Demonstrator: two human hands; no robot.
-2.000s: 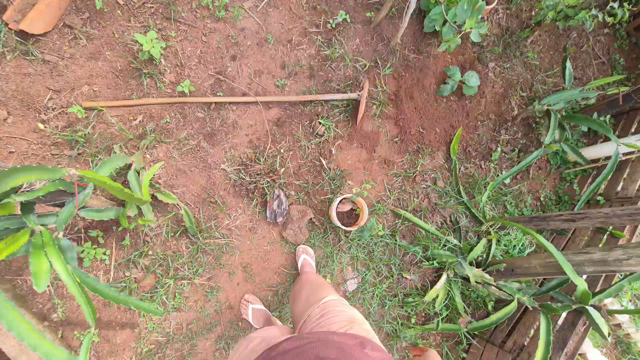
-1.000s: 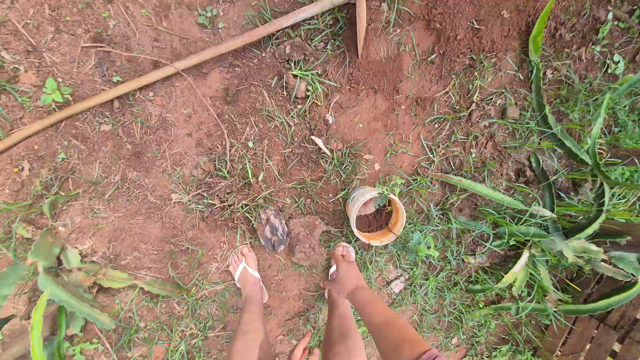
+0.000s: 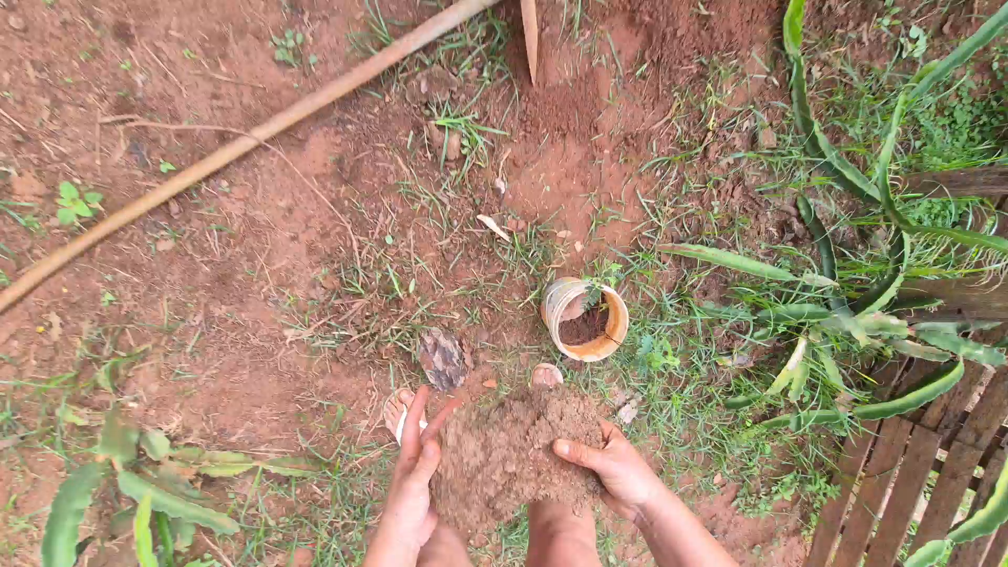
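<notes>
Both my hands hold a large clod of brown earth [image 3: 512,457] above my feet at the bottom centre. My left hand [image 3: 415,480] supports its left side, with the fingers pointing up. My right hand [image 3: 610,465] grips its right edge, the thumb on top. Beyond the clod a round, whitish bucket [image 3: 555,303] stands on the ground, with dark soil and a small green plant inside. A flat, rough piece of bark or stone [image 3: 443,358] lies to the left of the bucket.
A long-handled hoe [image 3: 268,130] lies across the upper left, its blade near the top centre. Dragon fruit cactus stems [image 3: 846,315] spread at the right beside a wooden slat fence [image 3: 882,472]. Another cactus [image 3: 165,500] grows at the lower left. Grass patches dot the red soil.
My hands now hold the clod of earth up in view; a second ago one arm reached down at the bottom edge. The flat clod on the ground left of the bucket no longer shows there.
</notes>
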